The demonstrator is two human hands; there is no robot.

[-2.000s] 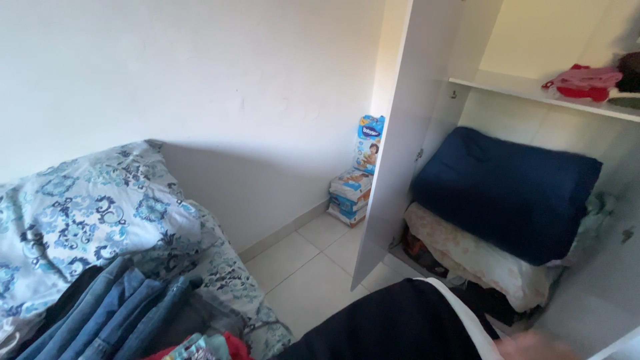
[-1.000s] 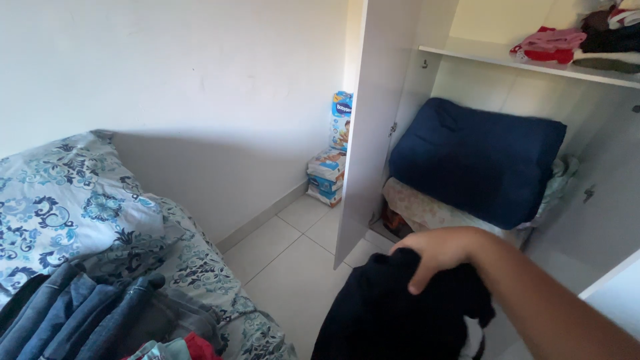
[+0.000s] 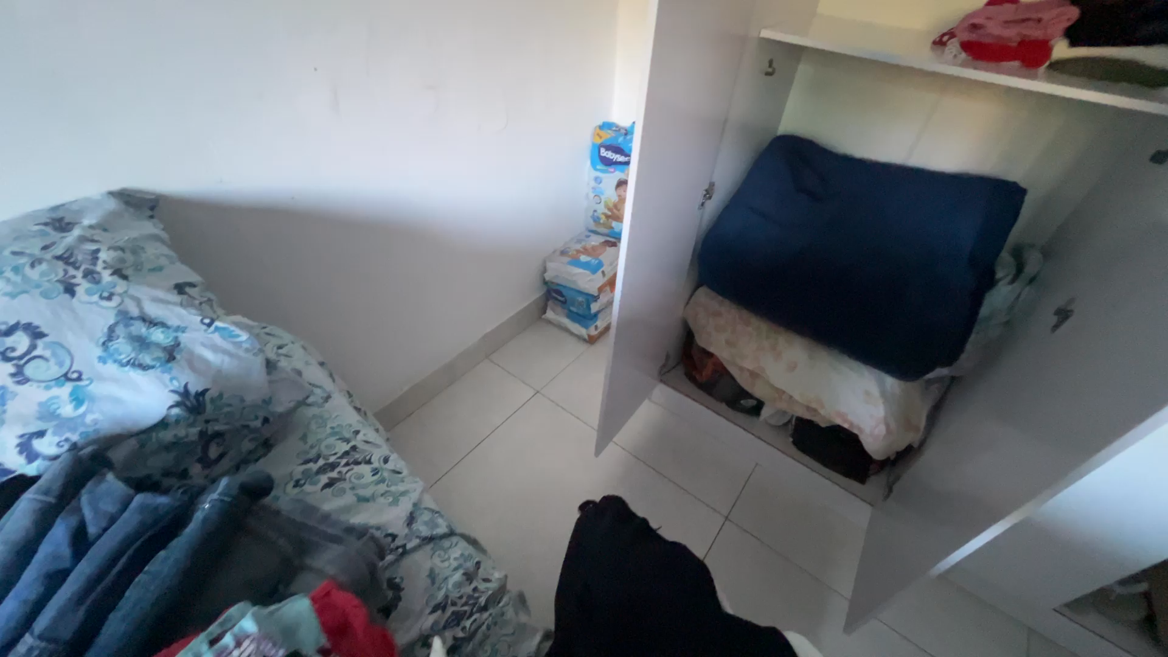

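Neither my left hand nor my right hand shows at this moment. A black cloth garment (image 3: pixel 639 584) rises from the bottom edge of the head view, right of the bed, with a bit of white at its lower right; what holds it is out of view. Folded denim jeans (image 3: pixel 137 547) lie in a row on the bed at the lower left. Beside them are a grey folded garment (image 3: pixel 283 547) and red and mint-green clothes (image 3: pixel 301 625).
The bed has a blue floral sheet (image 3: pixel 338 456) and pillow (image 3: pixel 109 338). An open wardrobe door (image 3: pixel 675 210) stands before stacked diaper packs (image 3: pixel 584 274). Inside the wardrobe, a navy folded blanket (image 3: pixel 858 255) rests on floral bedding (image 3: pixel 803 365); a shelf (image 3: pixel 876 59) above holds pink and red clothes (image 3: pixel 1013 32).
A hand gripping the black garment a second ago has gone out of view. The garment now shows lower in the view, in front of the floor tiles.
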